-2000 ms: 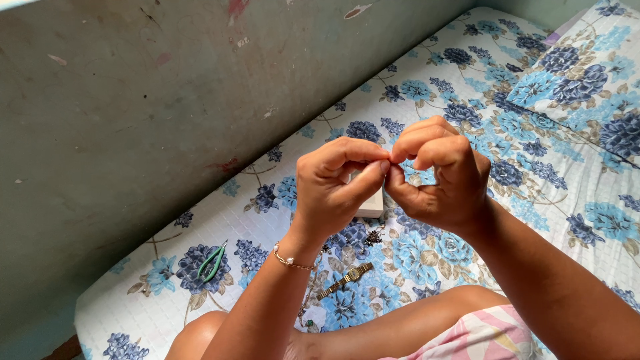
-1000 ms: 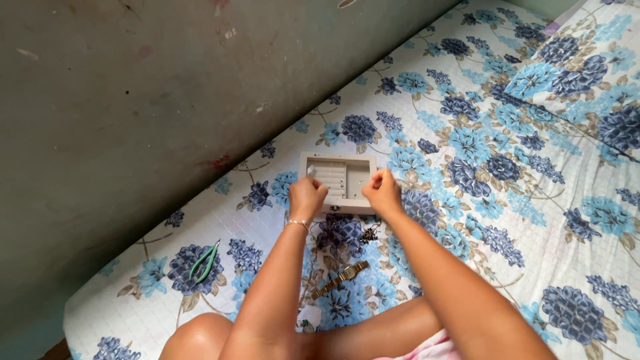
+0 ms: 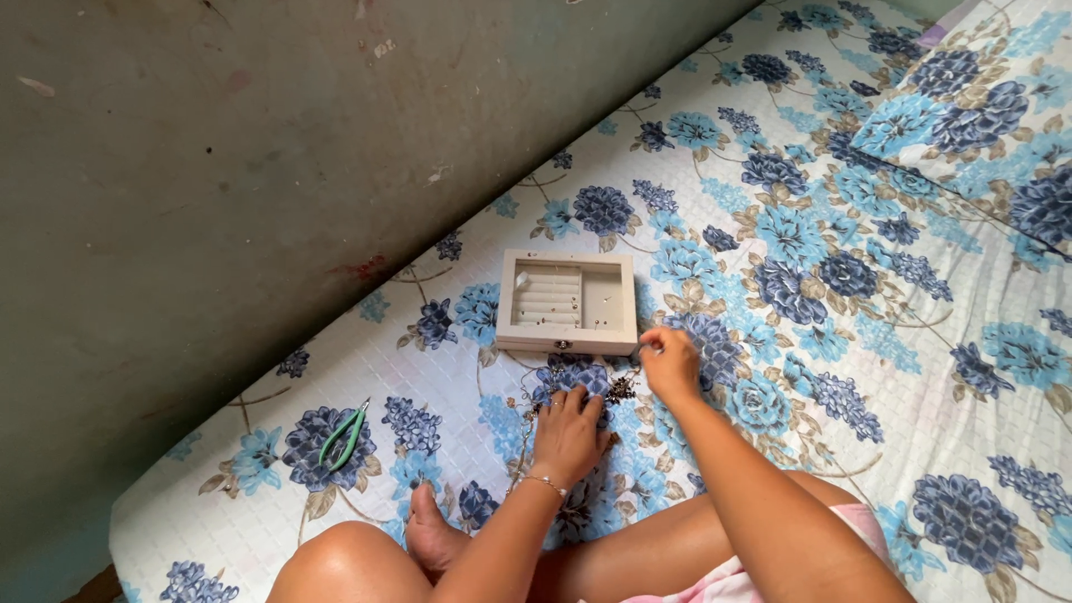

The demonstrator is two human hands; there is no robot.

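Note:
My left hand lies palm down on the floral sheet, fingers spread over thin chains of jewellery; whether it grips any of them is unclear. At the front right corner of a cream jewellery box, my right hand has its thumb and forefinger close together; a small dark thing seems to be at the fingertips, too small to name. The box lid is down, with a clear window showing ring rolls, and tiny beads or studs dot it. Between my hands sits a small heap of dark beads. A bracelet circles my left wrist.
Green-handled pliers lie on the sheet at the left. A stained wall runs along the bed's far left side. A floral pillow is at the upper right. My legs and one foot border the near side.
My hands have parted: the left has come down from the box onto the sheet, and the right has moved to the box's front right corner. The box, partly hidden before, now shows fully.

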